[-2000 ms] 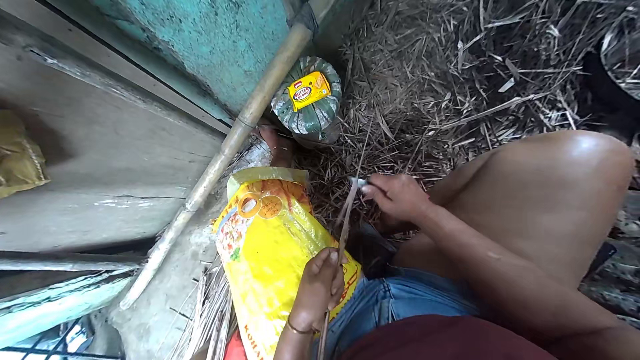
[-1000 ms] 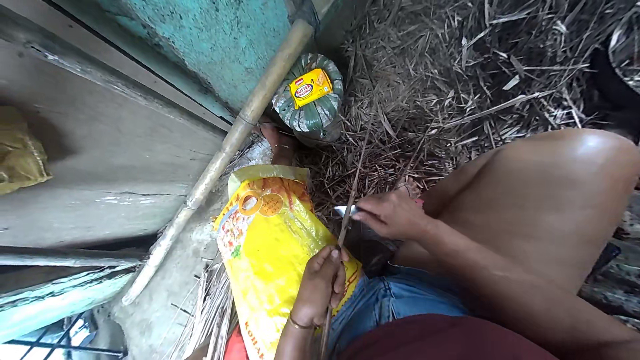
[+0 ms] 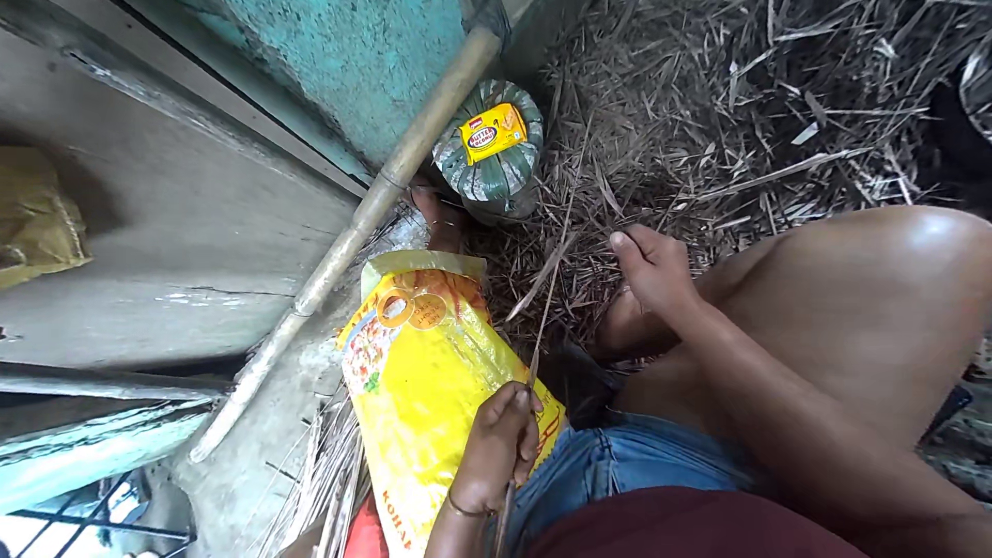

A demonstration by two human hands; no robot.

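My left hand (image 3: 504,434), a bangle on its wrist, is closed around a thin dry palm-leaf midrib (image 3: 552,298) that points up and away. A loose strip of dry leaf (image 3: 542,275) hangs beside its upper part. The yellow printed plastic sack (image 3: 426,387) lies over my leg, under my left hand. My right hand (image 3: 655,267) is apart from the midrib, to its right, with curled fingers near my bent knee; whether it holds the small pale blade seen earlier is hidden.
A yellow biscuit packet (image 3: 494,133) rests on a round tied bundle or container (image 3: 488,174) beside a bamboo pole (image 3: 372,209). Leaf shavings (image 3: 744,101) cover the ground. A bunch of dry midribs (image 3: 333,473) lies left of the sack.
My right hand has moved away from the midrib, up and to the right. The pale blade seen in it earlier no longer shows. My left hand still grips the midrib.
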